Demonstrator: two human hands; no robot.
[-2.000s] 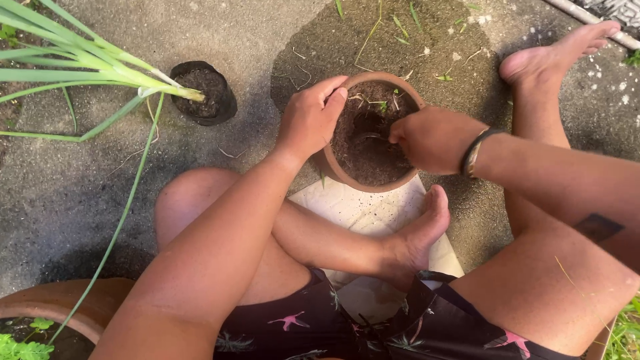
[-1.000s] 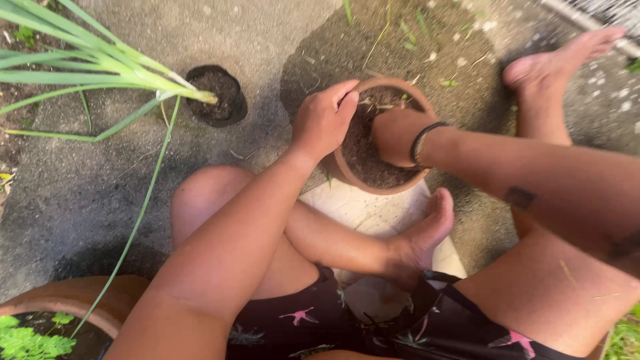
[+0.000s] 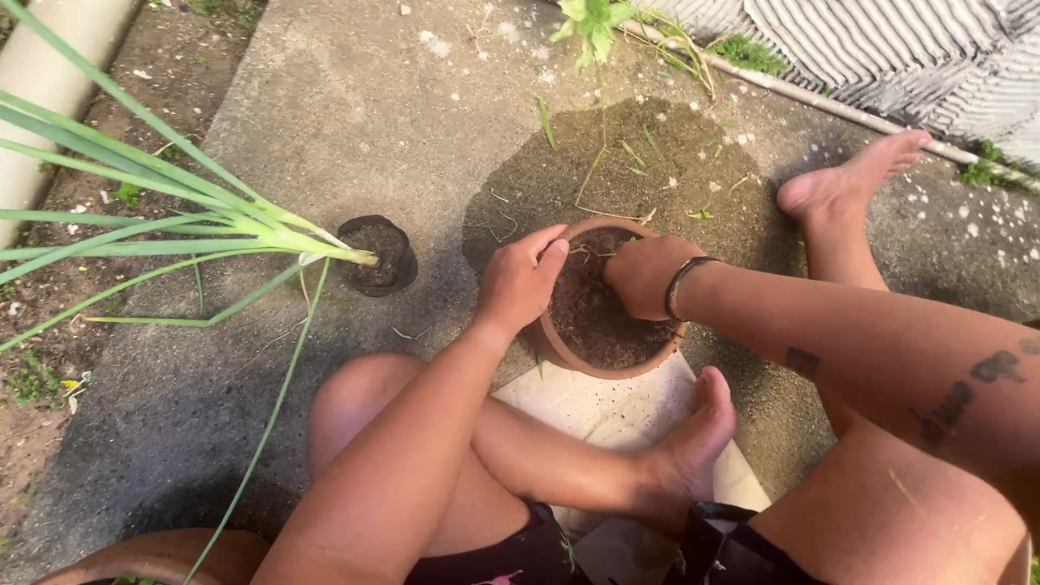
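A round terracotta pot filled with dark soil stands between my crossed legs and a damp patch of concrete. My left hand grips the pot's left rim, thumb on the edge. Inside the pot, at the right, my right hand is over the soil with its fingertips hidden; a thin pale root or stem shows beside them, and whether it is held I cannot tell. To the left, a long-leaved green plant like a spring onion leans from a small black nursery pot of soil.
A pale tile lies beneath the pot's near side. The rim of a larger terracotta planter is at the lower left. A thin pipe runs along a ridged wall, with a leafy weed near it. Plant scraps lie on the concrete.
My right hand has shifted within the pot, from its lower right two seconds ago to the upper right. My left hand stays on the rim. The view takes in more ground ahead.
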